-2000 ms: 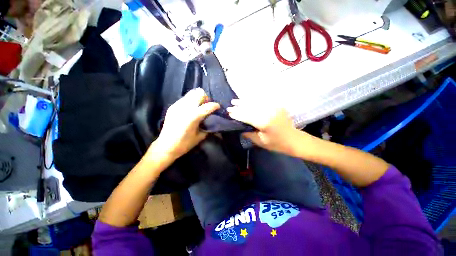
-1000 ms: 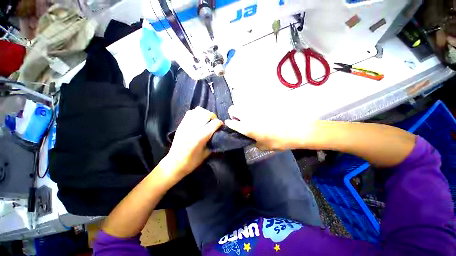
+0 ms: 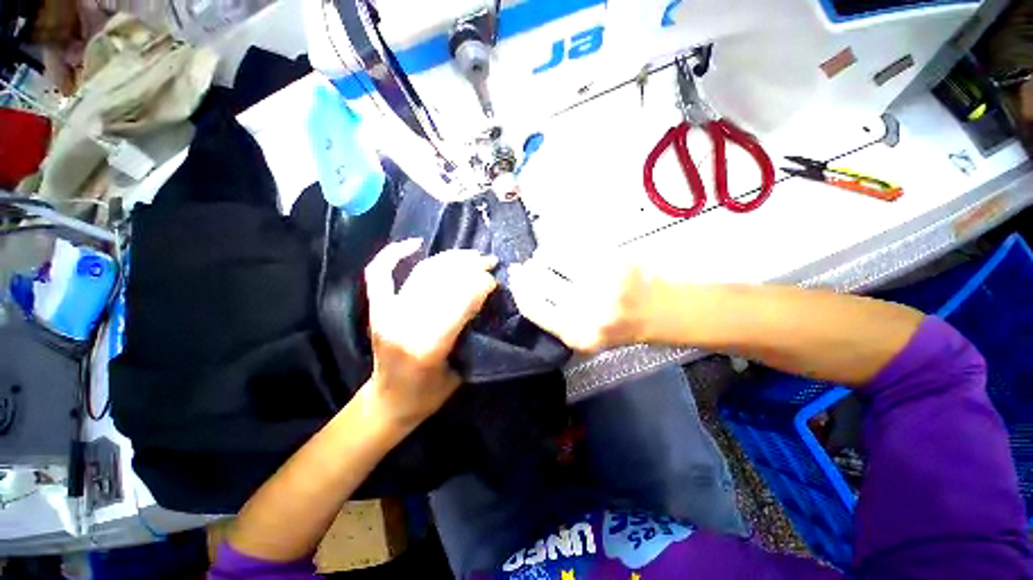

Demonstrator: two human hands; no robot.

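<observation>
The black fabric [image 3: 221, 306] lies spread left of the needle and hangs over the table's front edge. Its dark grey layer [image 3: 510, 354] is folded up at my fingers and runs back under the presser foot [image 3: 504, 181]. My left hand [image 3: 428, 312] grips the grey layer from the left, fingers bent. My right hand [image 3: 583, 297] pinches it from the right, close to my left fingertips; its back is washed out by glare. A shiny black panel [image 3: 340, 295] lies left of my left hand. The exact stitching point is too small to tell.
The sewing machine [image 3: 555, 45] stands behind the work, with a light blue plastic piece [image 3: 346, 159] at its left. Red-handled scissors [image 3: 711, 168] and orange-yellow snips [image 3: 847, 179] lie right. A blue crate [image 3: 810, 436] is low right. Beige cloth [image 3: 125, 102] is piled at back left.
The view has shifted, showing more of the machine than at first. Both hands remain on the grey layer; its folded part now hangs lower below my fingers, and my left hand sits flatter over it.
</observation>
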